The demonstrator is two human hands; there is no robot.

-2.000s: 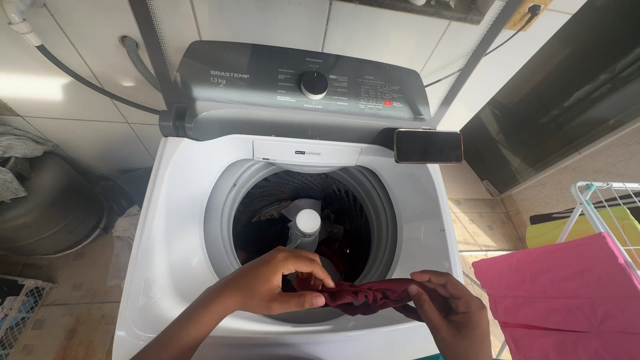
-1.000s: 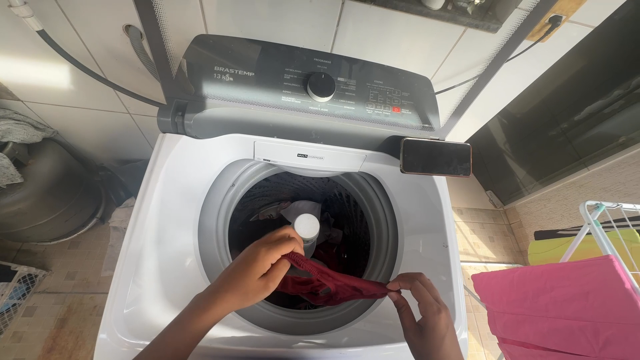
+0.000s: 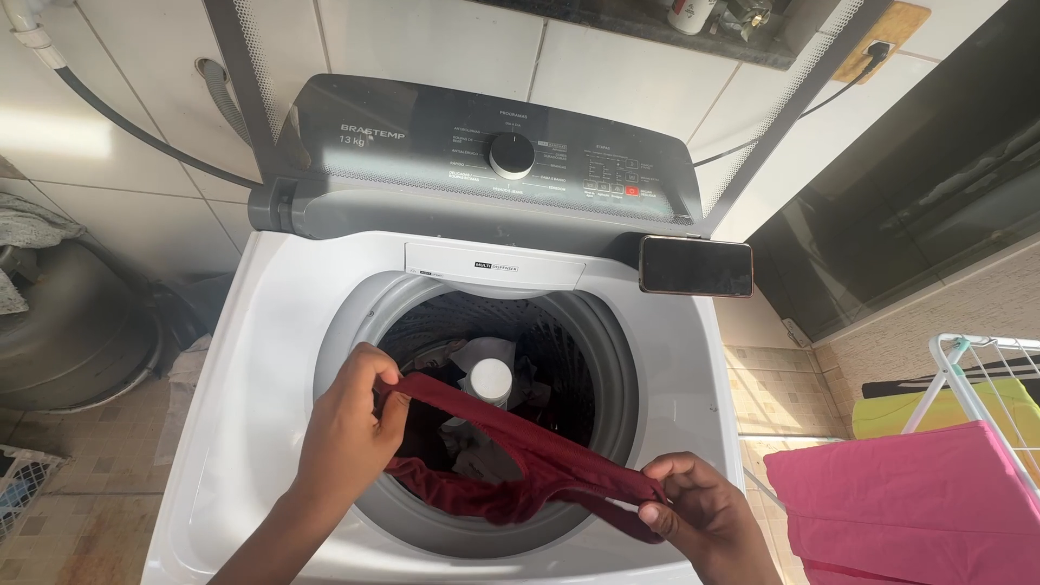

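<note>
A dark red cloth garment [image 3: 536, 451] with narrow bands is stretched over the opening of a white top-loading washing machine [image 3: 260, 357]. My left hand [image 3: 357, 422] pinches its upper left end between thumb and fingers. My right hand [image 3: 703, 516] grips the other end, lower, above the front right of the tub rim. Beneath the garment, the drum's white central agitator cap [image 3: 490, 379] stands among dark and light clothes [image 3: 479, 455], partly hidden by the red cloth.
A smartphone [image 3: 696, 266] rests at the machine's back right corner, beside the control panel [image 3: 487, 162]. To the right, a white drying rack [image 3: 946, 366] bears pink cloth [image 3: 902, 496] and yellow cloth [image 3: 942, 410]. A dark rounded container [image 3: 73, 325] stands left, above a plastic basket [image 3: 24, 487].
The red garment was bunched between both hands two seconds ago; now it is spread open, with a gap between its bands. My hands have moved farther apart.
</note>
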